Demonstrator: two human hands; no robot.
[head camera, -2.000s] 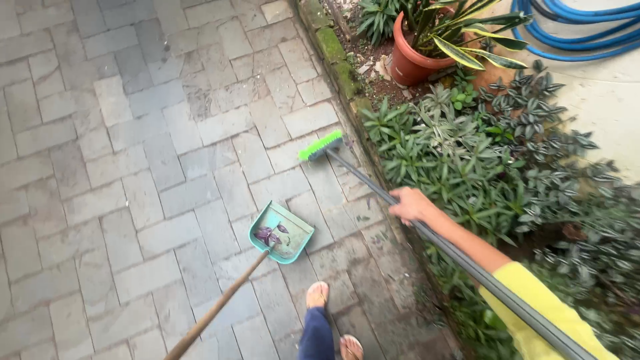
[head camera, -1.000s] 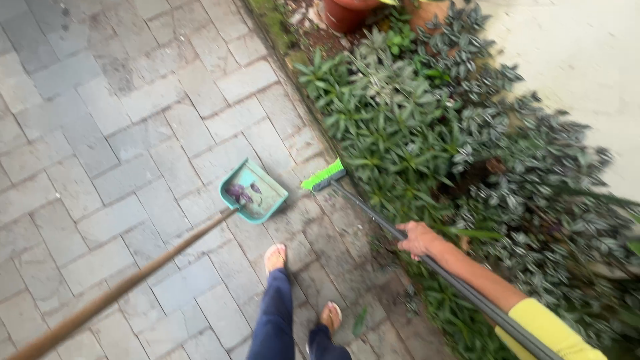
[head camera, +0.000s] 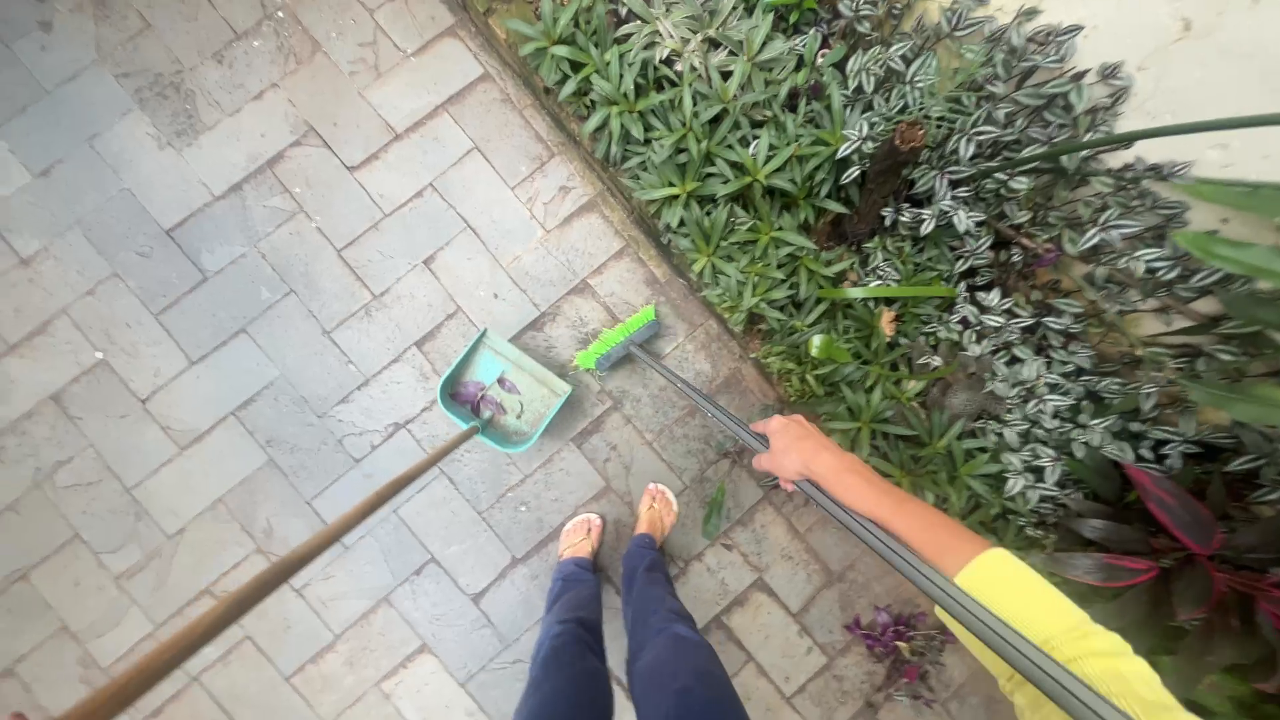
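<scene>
My right hand (head camera: 792, 452) grips the grey handle of a broom, whose head with bright green bristles (head camera: 617, 339) is at the paving beside the dustpan's open edge. The teal dustpan (head camera: 545, 395) holds purple leaves (head camera: 478, 397) and some fine debris. Its long wooden handle (head camera: 290, 563) runs down to the lower left corner, where only a sliver of my left hand shows at the frame's edge, too little to tell its grip.
A planted bed (head camera: 700, 170) with a low edging borders the paving (head camera: 370, 180) on the right. A green leaf (head camera: 714, 510) lies near my feet (head camera: 656, 512), and a purple plant clump (head camera: 903, 640) sits lower right. A cut stump (head camera: 885, 180) stands among the plants.
My feet have stepped and now stand side by side. The broom head has moved away from the bed's edge, back over the paving. The view has shifted along the bed; the terracotta pot is out of view.
</scene>
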